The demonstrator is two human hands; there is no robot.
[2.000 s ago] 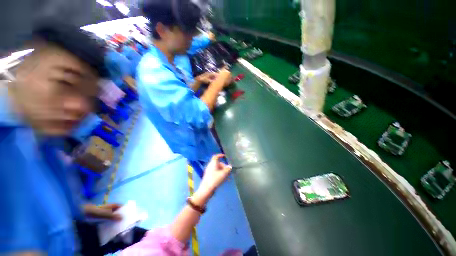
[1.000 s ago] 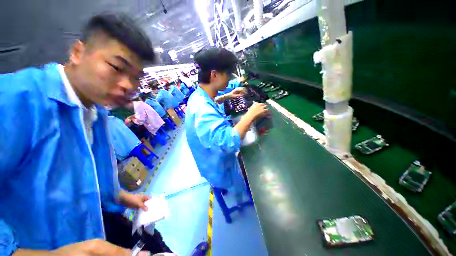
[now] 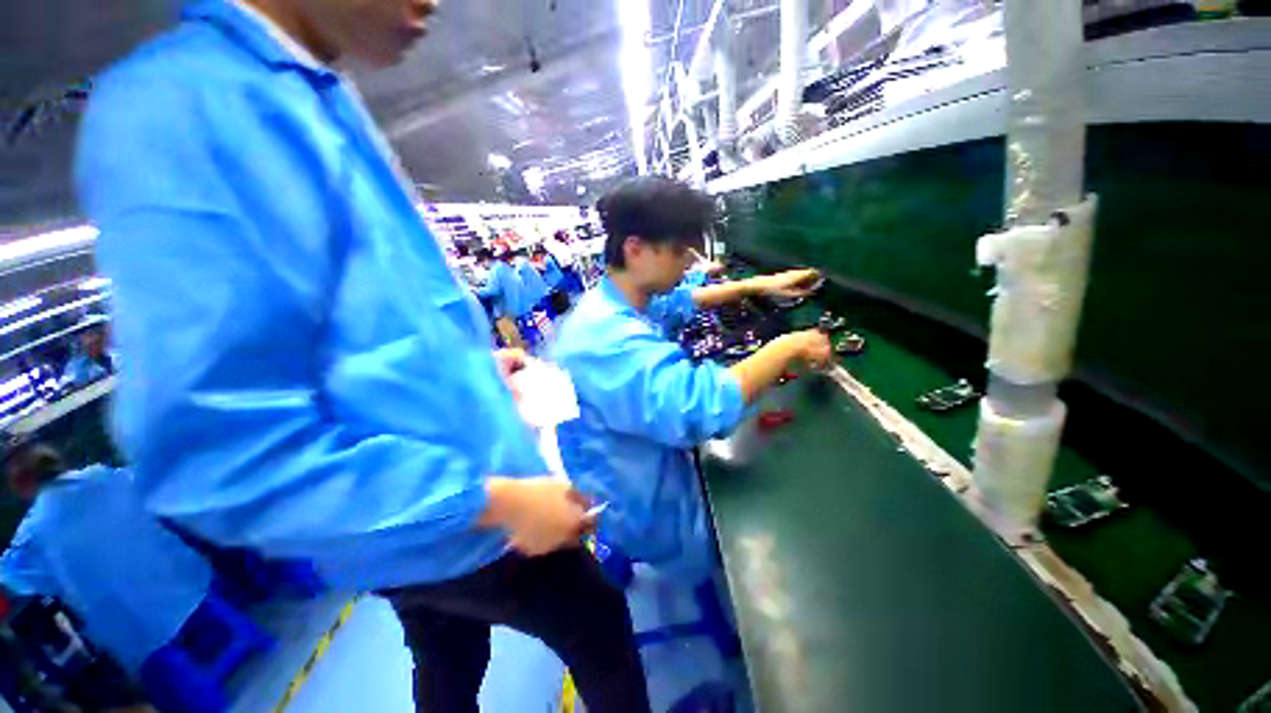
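Observation:
Neither of my hands is in view. Nearest in front of me is the dark green bench [image 3: 892,585], running away from the lower right. Beyond its worn whitish-brown ledge [image 3: 962,481], half-assembled phone units lie on the green conveyor belt, one near the right edge [image 3: 1192,602] and one further along [image 3: 1084,502]. Small red parts [image 3: 775,418] lie at the far end of the bench, near a seated worker's arm.
A standing person in a blue smock [image 3: 293,334] fills the left, holding a white sheet [image 3: 547,394]. A seated worker in blue [image 3: 648,390] reaches over the bench and belt. A white-wrapped post [image 3: 1034,307] rises by the ledge. Others sit at lower left.
The view has tilted up and shifted, so the phone unit on the bench has left the picture. The standing person is now more upright and side-on. The seated worker's arms now reach to the belt.

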